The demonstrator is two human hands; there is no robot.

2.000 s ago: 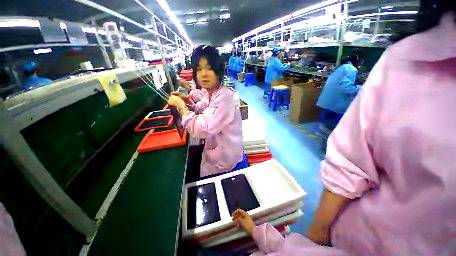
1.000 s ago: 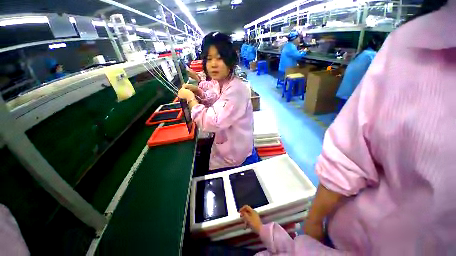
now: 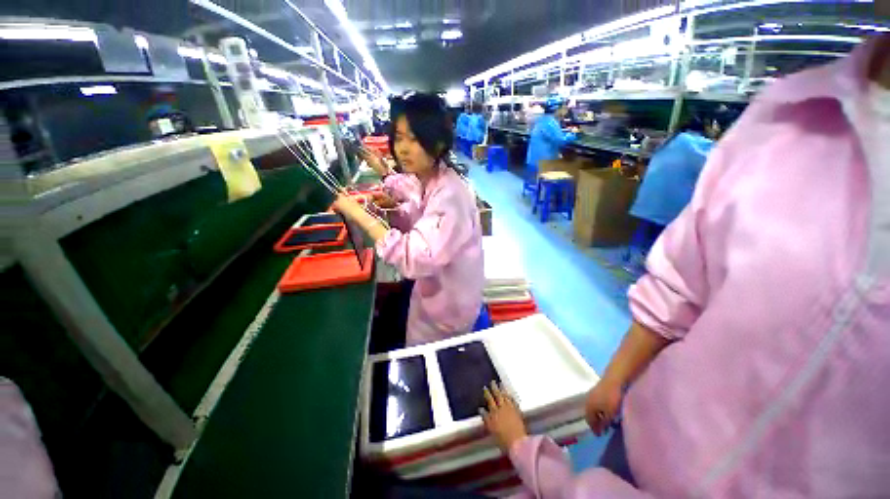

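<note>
A white multi-slot foam tray [image 3: 546,363] lies on top of a stack beside the line. Two dark tablets lie in its left and middle slots: the left tablet [image 3: 401,398] shows bright reflections, and the middle tablet [image 3: 467,378] is plain black. The right slot holds nothing. My right hand [image 3: 503,414] reaches in from the lower right, its fingers apart at the lower right corner of the middle tablet, over the tray's near edge. It grips nothing. My left hand is out of view; only a pink sleeve shows at the left edge.
A green belt [image 3: 283,390] runs on the left under a pale post [image 3: 107,341]. A person in pink [image 3: 439,244] holds a thin dark screen [image 3: 357,241] over a red-orange foam tray [image 3: 322,271]. Another person in pink [image 3: 761,263] stands close at right.
My right hand has moved up and right along the middle tablet and its fingers have spread. The person at the line has looked down toward the screen. The person at right has shifted, hand now visible.
</note>
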